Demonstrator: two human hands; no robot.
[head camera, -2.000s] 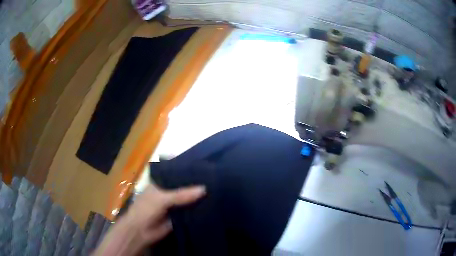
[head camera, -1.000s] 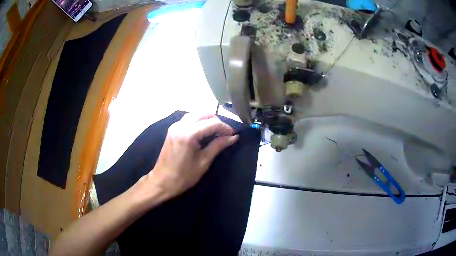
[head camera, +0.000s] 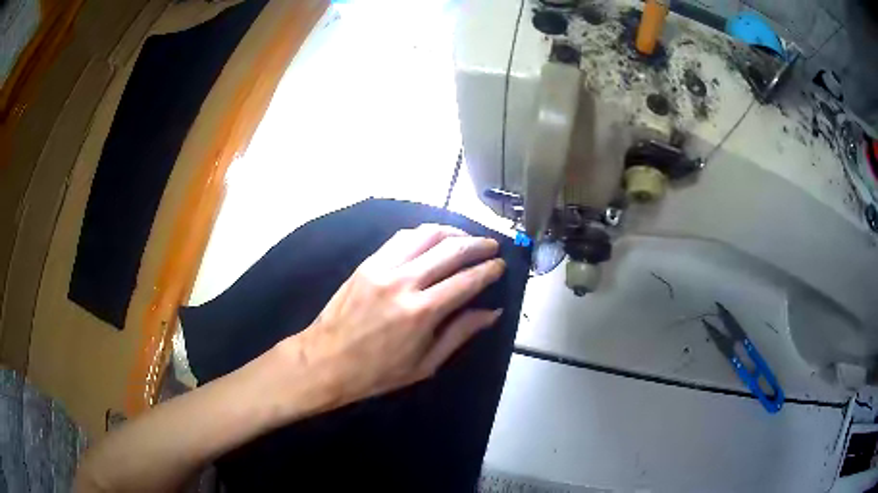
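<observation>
A large black garment piece (head camera: 289, 260) lies on the white machine table, its upper right corner at the bright-blue presser foot (head camera: 523, 238). My left hand (head camera: 424, 303) lies flat on the cloth just left of the foot, its fingers slightly spread and pointing toward the foot. It presses on the cloth and does not pinch it. The cream-white sewing machine head (head camera: 597, 125) stands above the cloth's corner. My right hand is not in view.
A narrow black panel (head camera: 154, 144) lies on the cardboard (head camera: 58, 337) at the left, beside shiny orange tape. Blue-handled thread snips (head camera: 746, 361) lie on the machine bed at the right, near loose thread ends. An orange tube (head camera: 651, 26) stands on the machine head.
The view has shifted after moving closer to the machine. My left hand has gone from the cloth's left edge to beside the foot, and its pinched fingers have flattened onto the cloth.
</observation>
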